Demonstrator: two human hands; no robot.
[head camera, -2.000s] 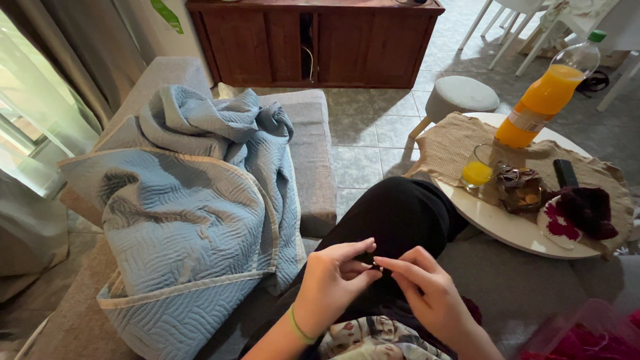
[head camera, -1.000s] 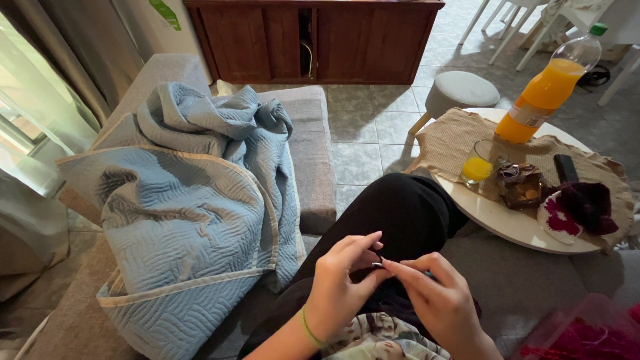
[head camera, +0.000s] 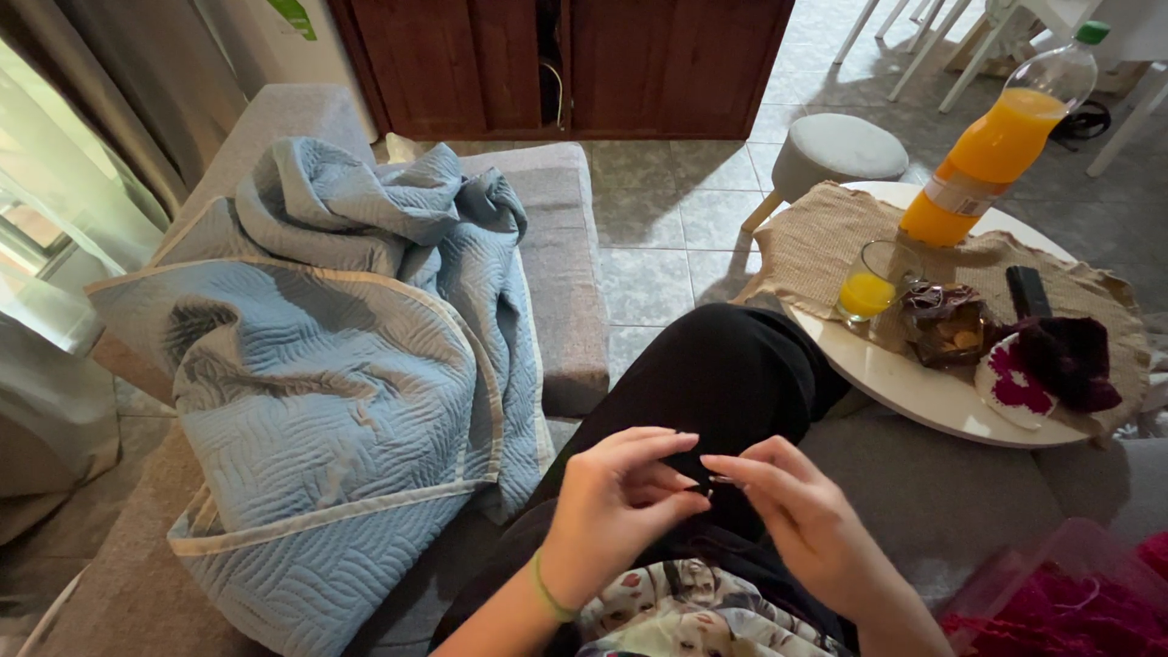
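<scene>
Both of my hands are above my lap, over black trousers (head camera: 693, 392). My left hand (head camera: 620, 502) wears a thin green band at the wrist; its fingers curve with thumb and fingertips apart, and something small and dark near the fingertips is too small to name. A short distance to its right, my right hand (head camera: 803, 520) pinches a small thin item (head camera: 723, 479) between thumb and forefinger; its kind cannot be told. A printed cloth (head camera: 703, 607) lies below the hands.
A blue quilt (head camera: 319, 392) covers much of the grey sofa (head camera: 557, 237) at left. At right, a round table (head camera: 912, 392) bears an orange drink bottle (head camera: 995, 155), a glass (head camera: 867, 292), a food package (head camera: 949, 333) and dark yarn (head camera: 1068, 365). A stool (head camera: 844, 151) stands behind it.
My hands were touching at the fingertips in the earlier frames; now a small gap lies between them. The things on the table and the quilt have stayed put.
</scene>
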